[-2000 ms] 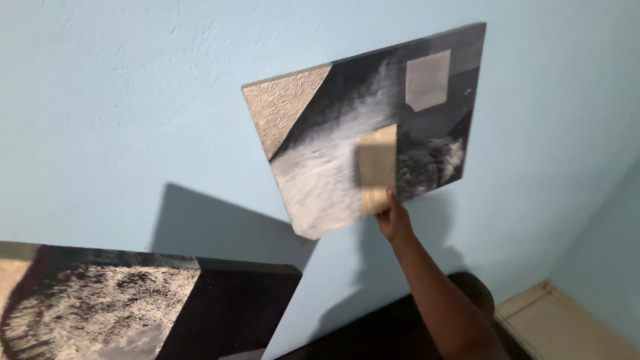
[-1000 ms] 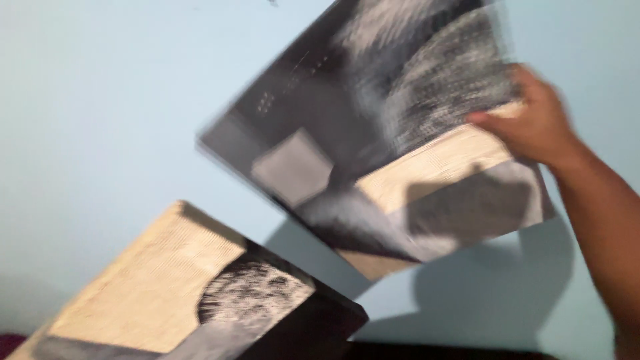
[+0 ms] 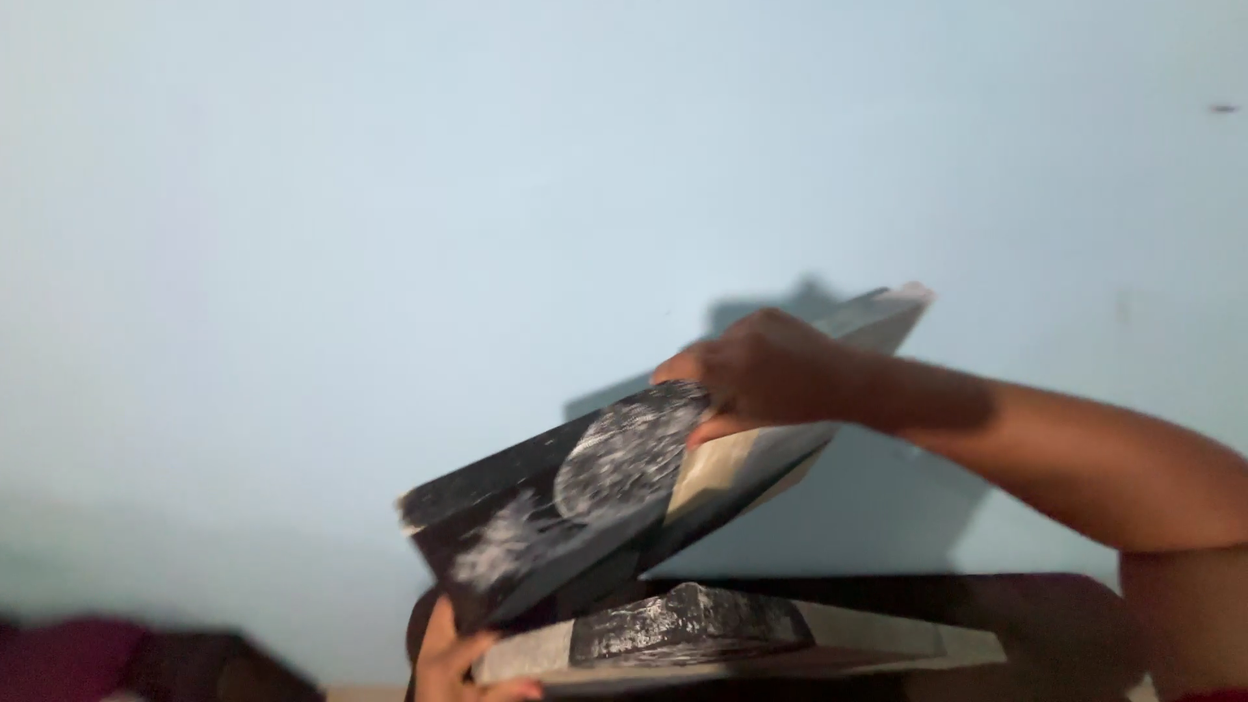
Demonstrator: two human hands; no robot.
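Observation:
My right hand point(image 3: 765, 375) grips the upper edge of a painted canvas panel point(image 3: 624, 468) in black, grey, white and cream. This panel is tilted, its right end higher, in front of the wall. Below it, my left hand point(image 3: 458, 653) holds the left end of a second panel point(image 3: 692, 629), seen nearly edge-on, with black-and-white brushwork and pale ends. The lower left corner of the upper panel comes down close to my left hand; whether they touch, I cannot tell. Part of my left hand is cut off by the bottom edge.
A light blue wall point(image 3: 390, 244) fills the background, with shadows of the arm and panel on it. Behind the lower panel is a dark rounded piece point(image 3: 1033, 609), perhaps furniture. Dark and purple material point(image 3: 88, 663) lies at the bottom left.
The panel in my right hand has come down and turned, and now sits right above the other panel. My left hand has come into view. The view has shifted.

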